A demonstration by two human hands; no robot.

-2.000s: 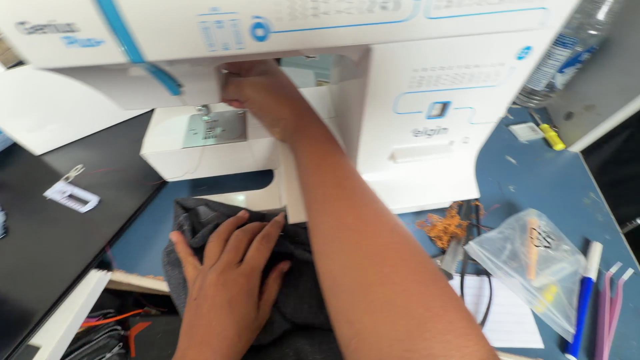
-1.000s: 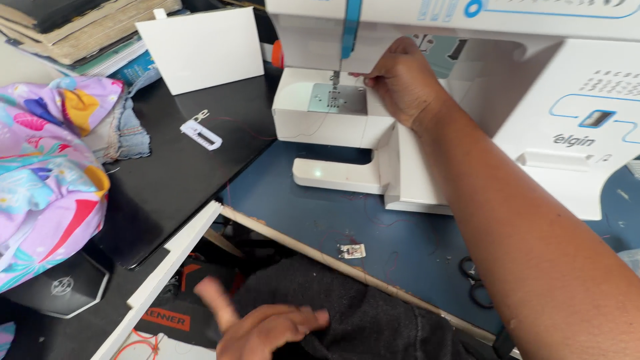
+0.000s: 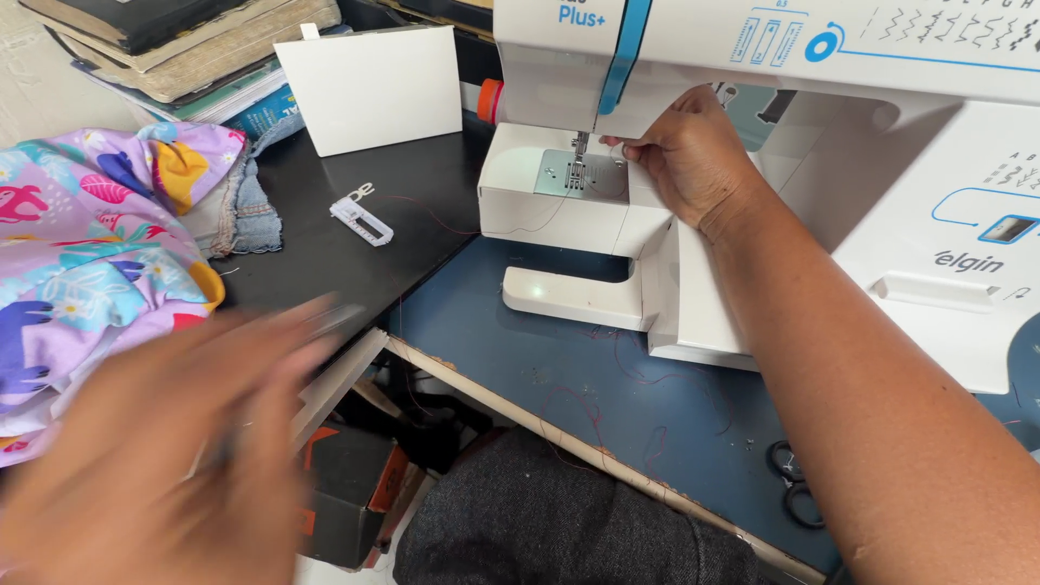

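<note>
The white Elgin sewing machine [image 3: 569, 223] stands on the blue tabletop. My right hand [image 3: 691, 154] is under its arm, just right of the presser foot [image 3: 581, 150], with thumb and fingertips pinched; a thin thread seems to run from them. Thread trails left from the needle plate [image 3: 552, 175] past a white plastic buttonhole foot [image 3: 361, 222] on the black table. My left hand [image 3: 179, 439] is blurred at the lower left, in front of the printed fabric, with a slim metallic object at its fingertips. Dark denim cloth [image 3: 561, 520] lies at the bottom, below the table edge.
Black-handled scissors [image 3: 796, 485] lie on the blue tabletop, along with loose red thread. Purple printed fabric [image 3: 89, 244] covers the left side. A white card [image 3: 374, 89] stands behind, beside stacked books [image 3: 195, 49]. A dark box [image 3: 349, 496] sits below the table edge.
My left hand has left the dark cloth where it rested two seconds ago and is now raised at the lower left. My right hand remains beside the needle area. The view has shifted left.
</note>
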